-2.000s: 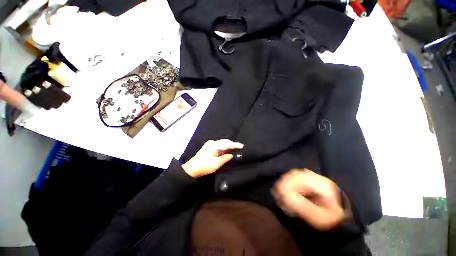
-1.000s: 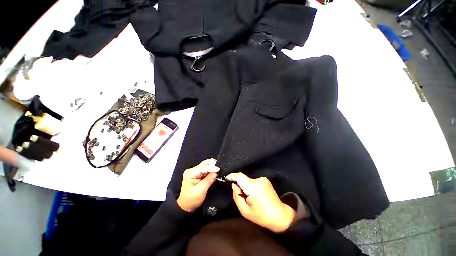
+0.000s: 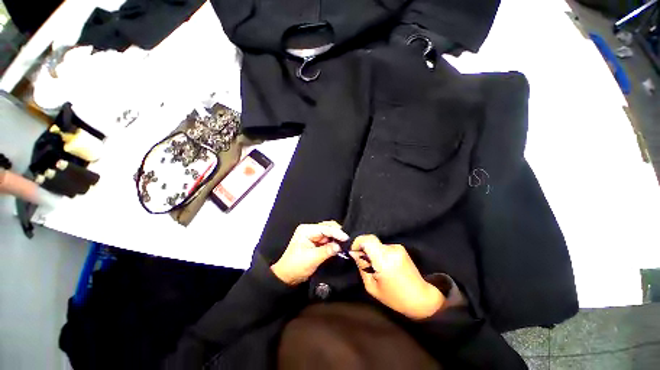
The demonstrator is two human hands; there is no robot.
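A black jacket (image 3: pixel 420 188) lies nearest to me with its front edge running down to my hands. My left hand (image 3: pixel 310 253) pinches a small shiny button (image 3: pixel 343 254) at that edge. My right hand (image 3: pixel 394 276) is close beside it, fingertips together at the same button; a needle or thread between them is too small to make out. Another round button (image 3: pixel 323 290) sits on the cloth just below my left hand. A loose pale thread (image 3: pixel 479 181) lies on the right side of the jacket.
An oval button tray (image 3: pixel 177 173), a button pile (image 3: pixel 215 128) on brown cloth and a smartphone (image 3: pixel 243 181) lie to the left. More black garments with metal hooks (image 3: pixel 309 69) lie beyond. Another person's arm (image 3: pixel 18 186) shows at the left edge.
My right hand, blurred and apart two seconds ago, has come in to the button beside my left hand. Since one second ago both hands stay together there; the view has shifted a little.
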